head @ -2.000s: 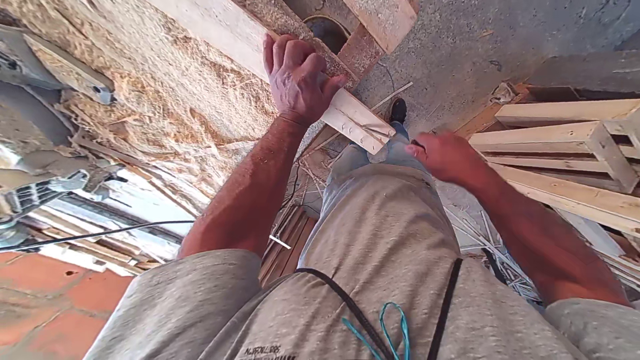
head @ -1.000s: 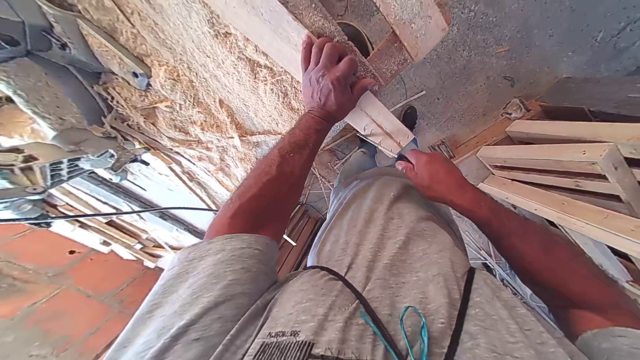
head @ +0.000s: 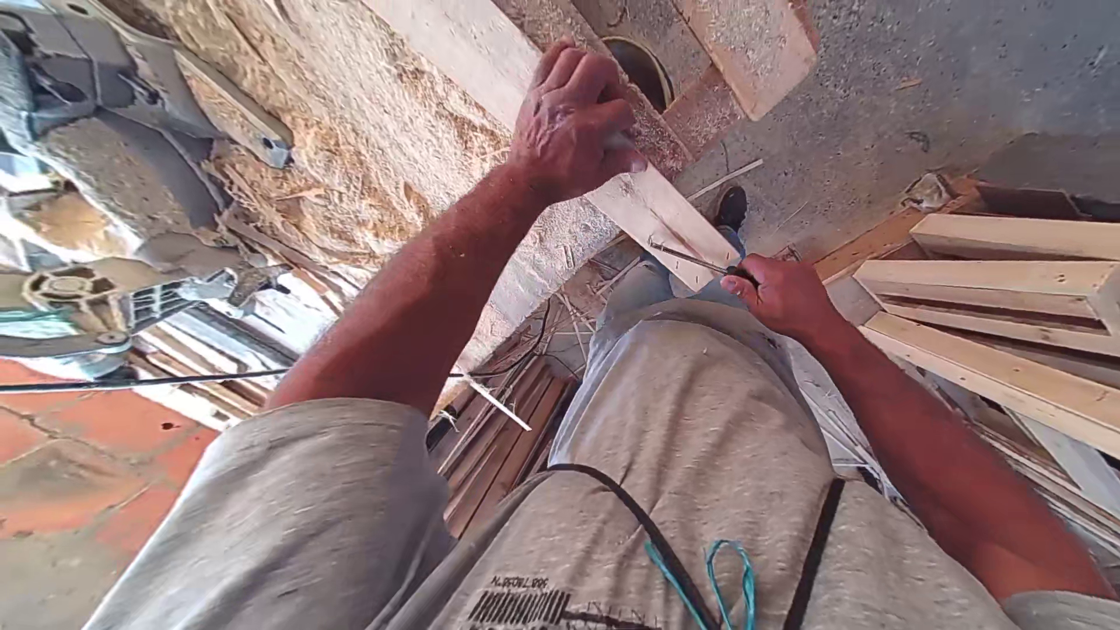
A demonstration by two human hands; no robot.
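Note:
A long pale wooden board (head: 665, 210) runs diagonally from the top middle, its near end just in front of my body. My left hand (head: 577, 122) is closed over its edges, gripping it partway along. Close to the near end, my right hand (head: 774, 293) grips the dark handle of a thin metal-shafted hand tool (head: 691, 255), perhaps a screwdriver. Its shaft lies over the board's face, with the tip near some small marks. Whether the tip touches the wood I cannot tell.
Sawdust and shavings (head: 350, 114) coat the work surface at the left. A power saw (head: 131, 149), partly seen, stands at the far left. Wooden frames (head: 989, 289) are stacked at the right. Dark slats (head: 499, 437) lie low beside my body, and a cable (head: 175, 381) crosses at left.
My right hand has moved in to the board's near end, and the tool's shaft now shows over the wood. My left hand still grips the board. The view has shifted somewhat.

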